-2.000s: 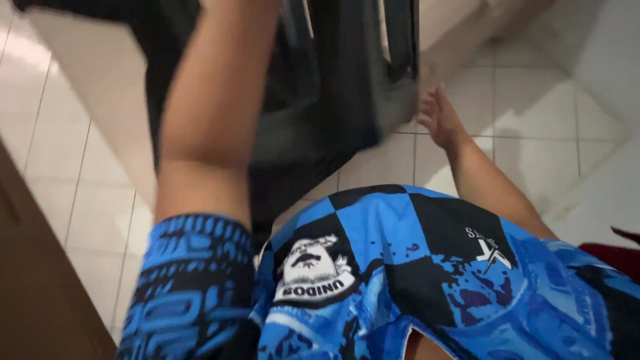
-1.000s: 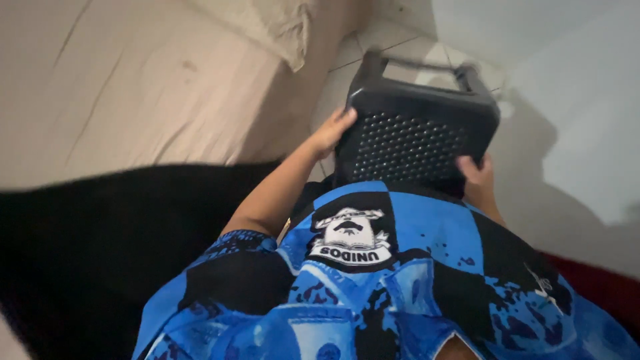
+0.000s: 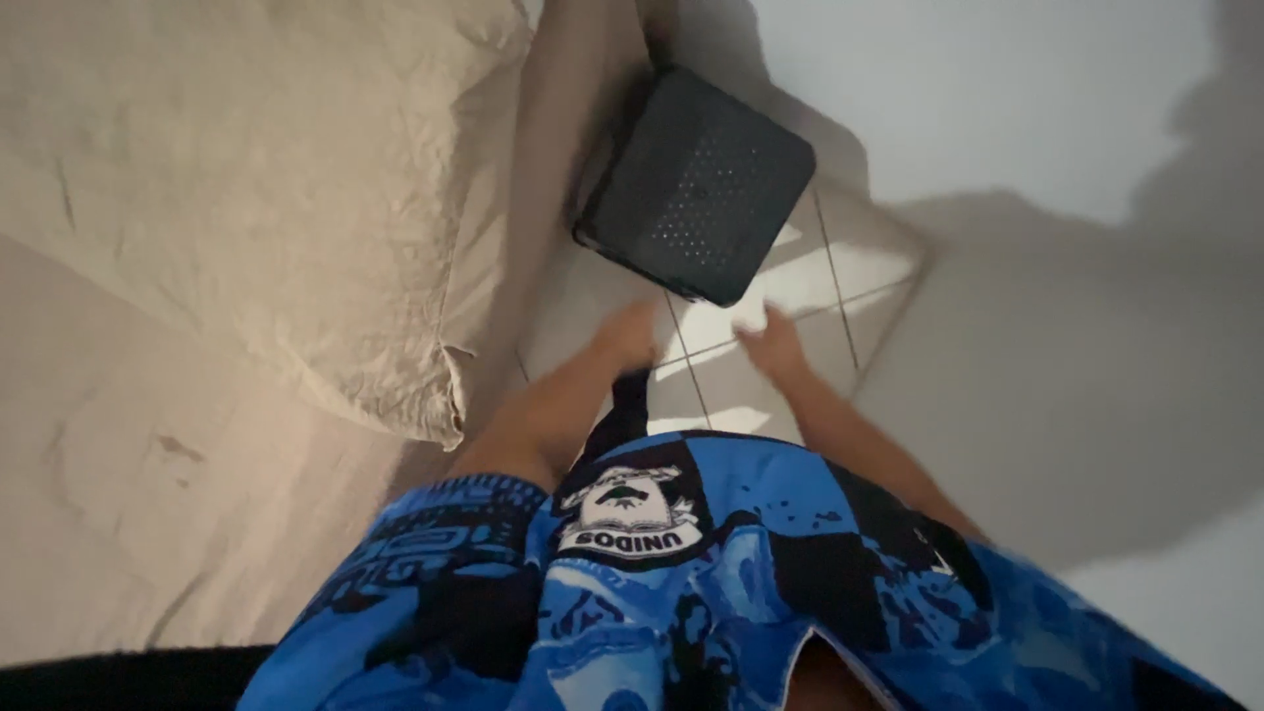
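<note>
A black plastic stool (image 3: 706, 188) with small holes in its square seat stands on the tiled floor in the corner, turned at an angle, its legs mostly hidden under the seat. My left hand (image 3: 627, 336) is just below the stool's near left edge, blurred, and holds nothing that I can see. My right hand (image 3: 770, 341) is below the near corner of the seat, apart from it, with its fingers spread and nothing in them.
On the left is a bed or mattress with a beige sheet (image 3: 178, 474) and a beige pillow (image 3: 326, 197). A white wall (image 3: 987, 118) with shadows rises on the right. Light floor tiles (image 3: 839, 247) show around the stool.
One second ago both my hands held the stool by its sides close to my body. The stool is now farther from me on the floor, and both hands have let go of it.
</note>
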